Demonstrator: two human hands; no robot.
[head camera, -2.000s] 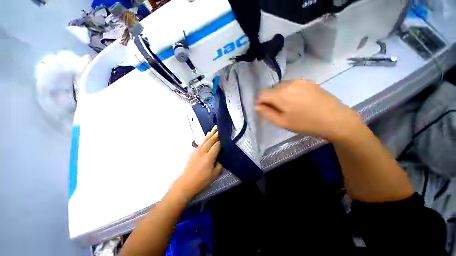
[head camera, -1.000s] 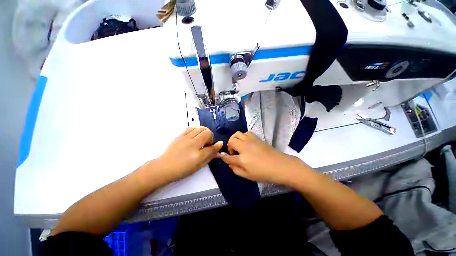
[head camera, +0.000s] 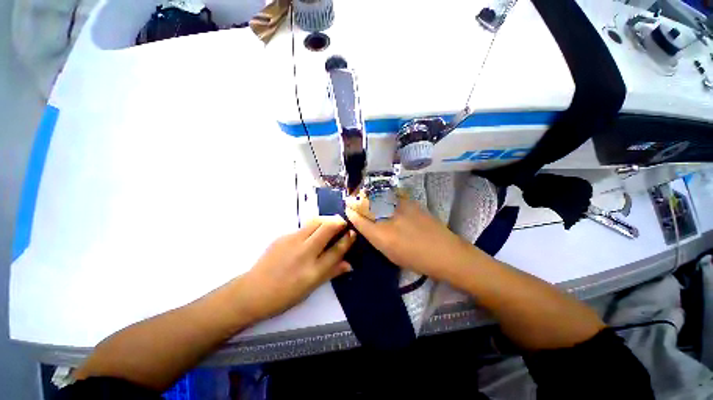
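Observation:
A navy band (head camera: 377, 301) runs from under the head of the sewing machine (head camera: 438, 74) over the table's front edge. My left hand (head camera: 301, 262) pinches its left side just in front of the needle area. My right hand (head camera: 406, 234) holds the band close to the presser foot, with its fingertips partly hidden behind the round metal part. The two hands nearly touch. A light grey knit garment part (head camera: 461, 207) lies bunched under the machine arm, right of my right hand.
A black cloth strip (head camera: 598, 78) hangs over the machine arm. Slim silver snips (head camera: 614, 222) lie on the white table (head camera: 156, 180) at right. Pale grey garments (head camera: 657, 301) lie at lower right. A brown-gold scrap (head camera: 270, 19) is at the machine head's top left.
My right hand has come from the grey fabric at right to the navy band, then up to the presser foot. My left hand stays on the band. The view has moved closer to the machine.

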